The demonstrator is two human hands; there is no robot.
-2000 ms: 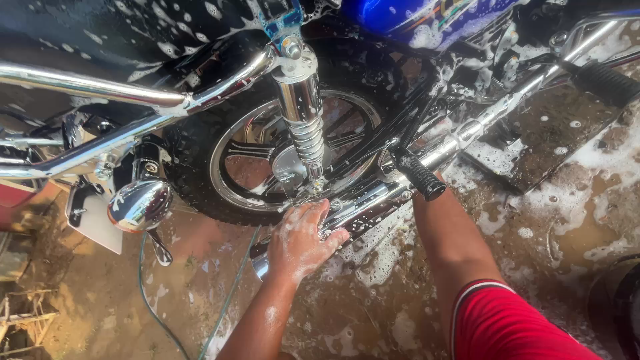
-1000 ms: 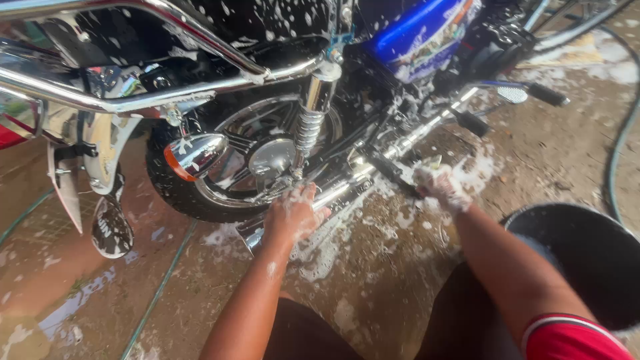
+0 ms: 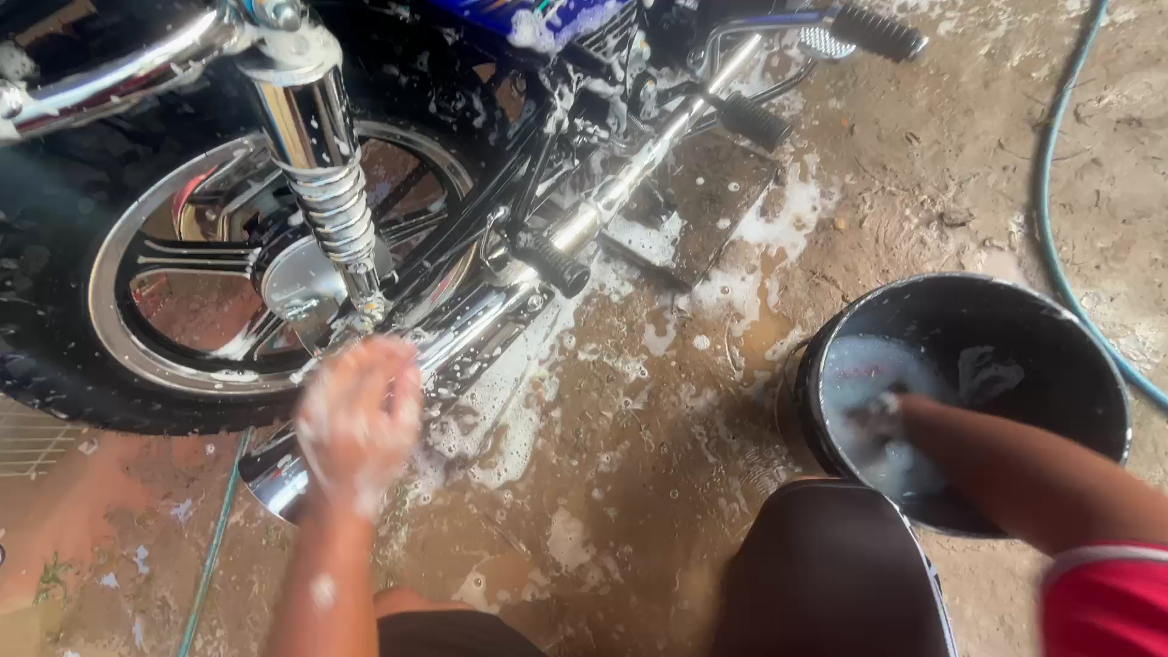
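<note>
A motorcycle with soap suds on it stands at the upper left, its rear wheel (image 3: 283, 265), chrome shock absorber (image 3: 319, 155) and chrome exhaust pipe (image 3: 484, 315) in view. My left hand (image 3: 360, 415), wet and sudsy, is at the exhaust near the foot of the shock absorber. It is blurred, its fingers look curled, and whether it grips anything cannot be told. My right hand (image 3: 881, 420) is down in the cloudy, soapy water of a black bucket (image 3: 1031, 338). The water and blur hide its fingers and anything in them.
Rubber footpegs (image 3: 552, 265) and a foot pedal (image 3: 876, 32) stick out from the motorcycle's side. A blue-green hose (image 3: 1049, 182) curves over the wet, muddy ground at the right; a thin green hose (image 3: 219, 538) runs at lower left. My knees are at the bottom edge, beside the bucket.
My right hand, sudsy beside the footpeg one second ago, has moved right and down into the bucket. My left hand remains near the exhaust. The view has come closer to the wheel.
</note>
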